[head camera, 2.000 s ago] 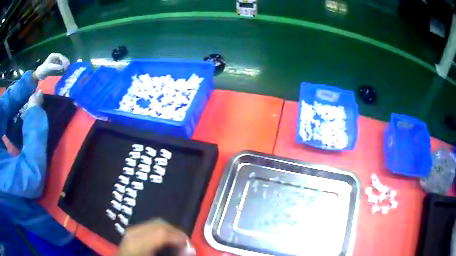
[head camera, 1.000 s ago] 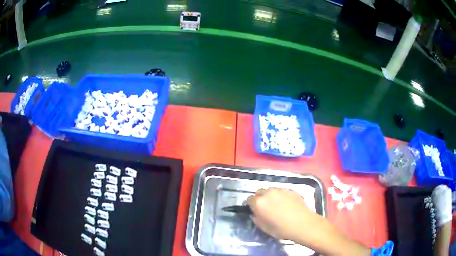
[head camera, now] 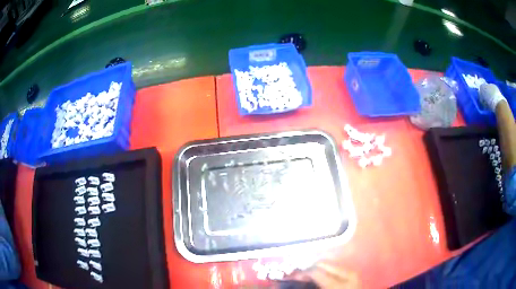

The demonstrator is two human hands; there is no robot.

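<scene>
My right hand (head camera: 335, 275) is bare, blurred and cut off by the bottom edge. Its fingers are at a small heap of white plastic parts (head camera: 274, 267) on the red surface, just below the steel tray's near edge. A dark tool (head camera: 297, 284) shows at the fingers, mostly hidden and cut off; its kind cannot be told. The shiny steel tray (head camera: 180, 197) lies in the centre with faint small pale parts scattered inside. Another loose pile of white parts (head camera: 366, 147) lies right of the tray. My left hand is not in view.
A black tray (head camera: 51, 226) with rows of white parts is at left, a large blue bin (head camera: 129, 107) behind it. A centre blue bin (head camera: 308, 90) holds white parts. Right are a blue bin (head camera: 385, 87), clear bag (head camera: 435, 104), black tray (head camera: 458, 192) and a neighbour's gloved hand (head camera: 491, 96).
The camera view has swung right and down. My right hand, over the steel tray with a dark pointed tool one second ago, is now below the tray's near edge.
</scene>
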